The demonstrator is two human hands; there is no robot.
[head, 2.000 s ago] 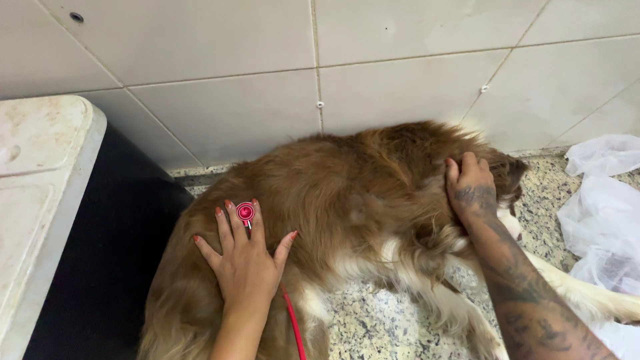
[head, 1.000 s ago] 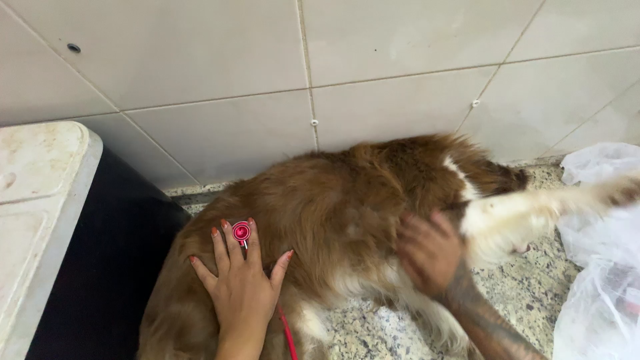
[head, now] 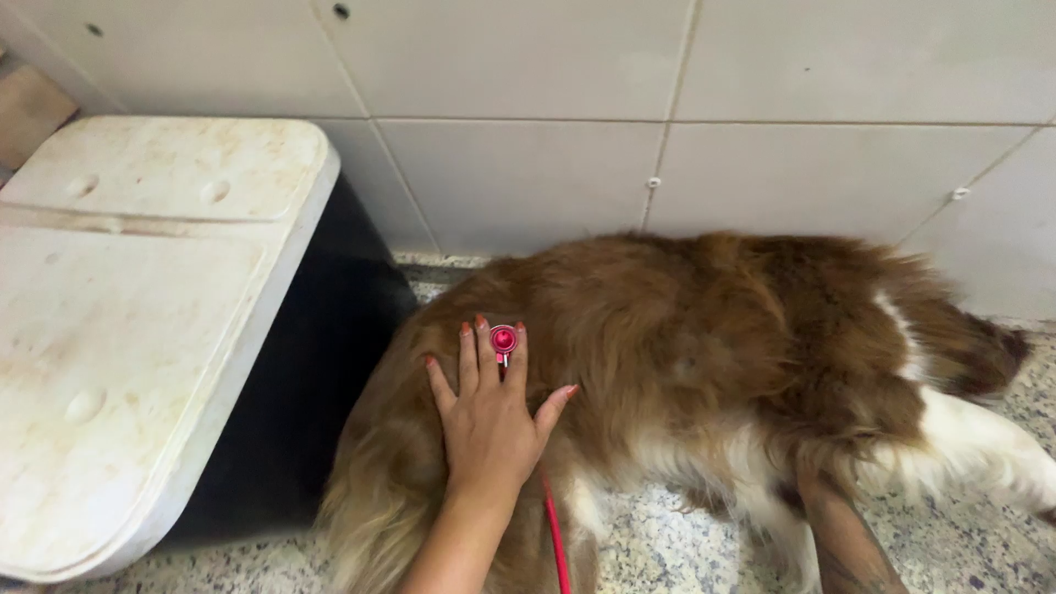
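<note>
A brown and white long-haired dog (head: 660, 330) lies on its side, its head toward the right. My left hand (head: 495, 408) rests palm down on its hindquarters, fingers spread. Between the index and middle fingers it holds a red stethoscope chest piece (head: 504, 339) against the fur. Red tubing (head: 554, 536) emerges beside the wrist and runs out of the bottom edge. My right hand (head: 817, 483) reaches under the dog's chest, near the front legs; fur hides its fingers, so its grip cannot be told. One white foreleg (head: 982, 437) stretches to the right.
Behind the dog's back rises a pale tiled wall (head: 520, 181). A black bin with a stained white lid (head: 124, 330) stands at the left, close to the hindquarters. Speckled stone (head: 668, 536) shows beneath the dog.
My right hand has moved from the dog's head, across its shoulder, to under the chest. The raised foreleg has come down. My left hand keeps its place on the dog. The view has swung left.
</note>
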